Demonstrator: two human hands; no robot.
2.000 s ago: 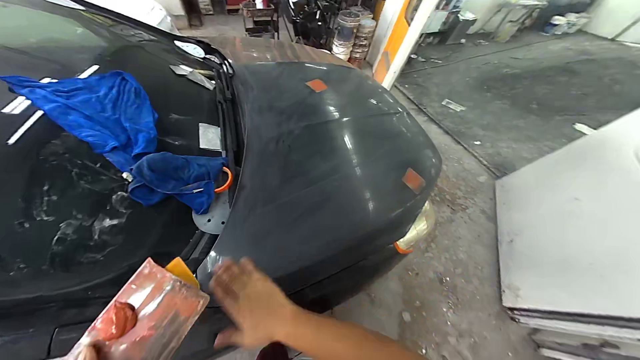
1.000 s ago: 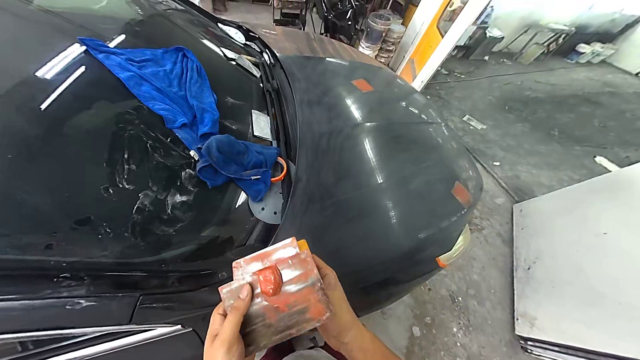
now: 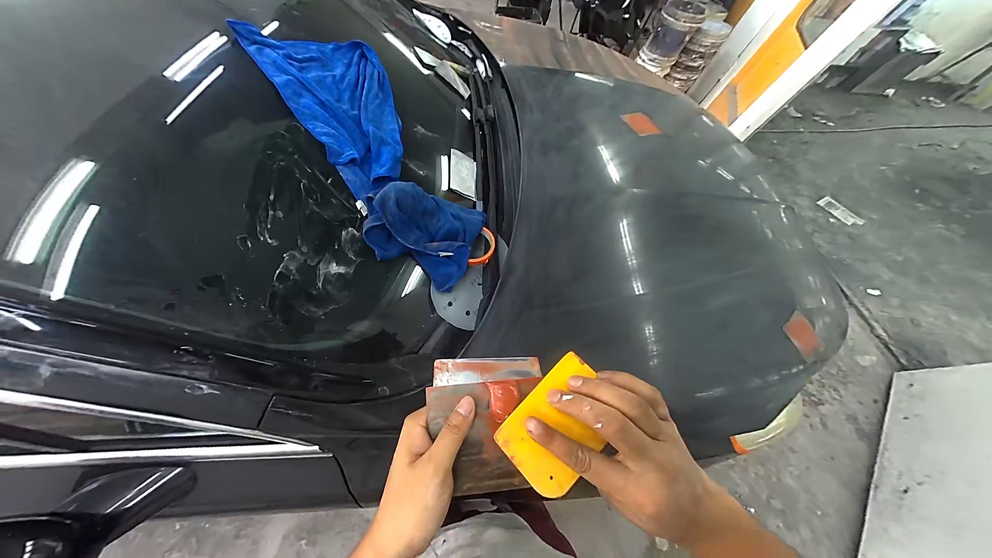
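My left hand (image 3: 431,457) grips a stained mixing board (image 3: 474,457), its thumb on top. A metal-edged spreader (image 3: 487,370) lies at the board's far edge. On the board sits a blob of red body putty (image 3: 504,398). My right hand (image 3: 632,457) holds a yellow plastic spreader (image 3: 552,434) over the board's right side, close to the putty. Beyond both hands is the dark car hood (image 3: 604,256), with a red putty patch (image 3: 641,124) near its far side and another patch (image 3: 803,335) near the front corner.
Blue cloths (image 3: 333,108) lie on the windshield (image 3: 194,201), beside an orange tape roll (image 3: 483,246) and a grey perforated disc (image 3: 459,298). A side mirror (image 3: 116,496) juts out at lower left. A pale panel (image 3: 938,465) stands at lower right; buckets (image 3: 674,35) are beyond the hood.
My right hand, which was empty two seconds ago and at the board one second ago, now holds the yellow spreader. My left hand has kept the board with the putty. The view has shifted.
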